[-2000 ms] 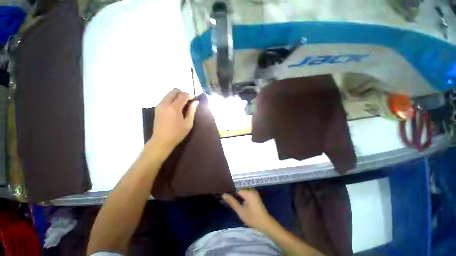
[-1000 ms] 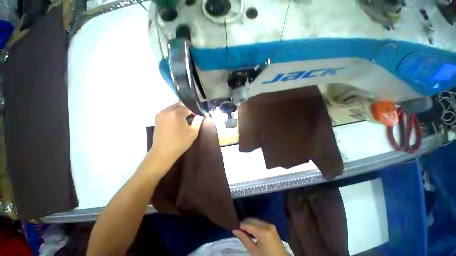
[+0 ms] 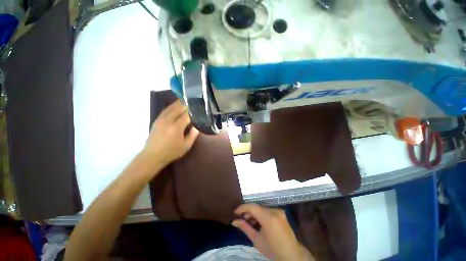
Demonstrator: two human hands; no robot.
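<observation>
A large dark brown cut panel (image 3: 207,176) lies left of the needle and reaches the table's front edge. My left hand (image 3: 172,131) rests on its upper part, beside the metal guard (image 3: 198,97), fingers bent, pressing the cloth. My right hand (image 3: 260,224) is at the panel's lower right corner, at the table edge, with thumb and fingers pinching the cloth edge. The presser foot (image 3: 244,133) stands by the lit needle plate (image 3: 240,148); whether the cloth is under it is hidden. Small brown panels (image 3: 309,145) lie right of the needle, under the machine arm.
The white sewing machine (image 3: 317,41) spans the top. Stacked long brown panels (image 3: 41,117) lie at far left. Red-handled scissors (image 3: 432,148) and an orange object (image 3: 410,130) lie at right. Brown cloth (image 3: 327,224) hangs below the grey table edge (image 3: 306,192), near blue crate-like panels (image 3: 419,214).
My right hand has moved up to the table edge, and the panel lies flatter. My left hand has moved slightly left, and more cloth shows above it. The view has shifted a little.
</observation>
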